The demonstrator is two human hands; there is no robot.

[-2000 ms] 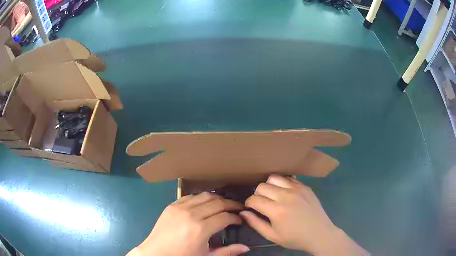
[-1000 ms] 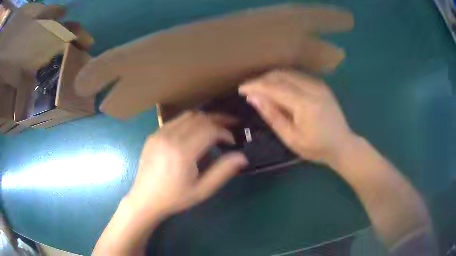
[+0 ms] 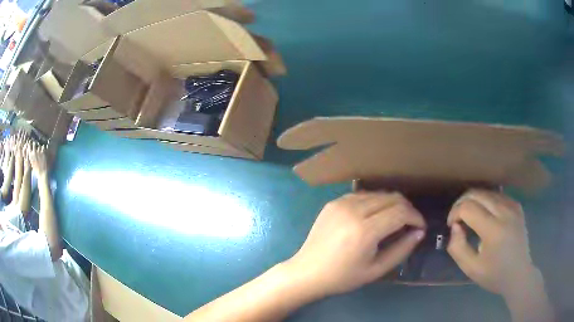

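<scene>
An open brown mailer box stands in front of me, its lid (image 3: 415,151) upright at the back with rounded ears. Dark contents (image 3: 429,264) lie in the tray, with a small white-and-silver rectangular piece (image 3: 440,241) between my hands. My left hand (image 3: 365,242) is over the left part of the box, thumb and fingertips nearly together. My right hand (image 3: 488,236) is over the right part, fingers curled. Whether either hand pinches something dark cannot be told. The hands hide much of the contents.
More open brown boxes (image 3: 252,119) stand grouped at upper left; one holds a black adapter (image 3: 196,122) and coiled black cable (image 3: 211,88). Another person's arm (image 3: 47,201) and white sleeve show at the left edge. A larger carton (image 3: 135,302) is low at left. The green table (image 3: 157,245) reflects bright light.
The view has swung left, so the grouped boxes and another person show more. My hands have moved closer together over the box than one second ago, and the right fingers are now curled down.
</scene>
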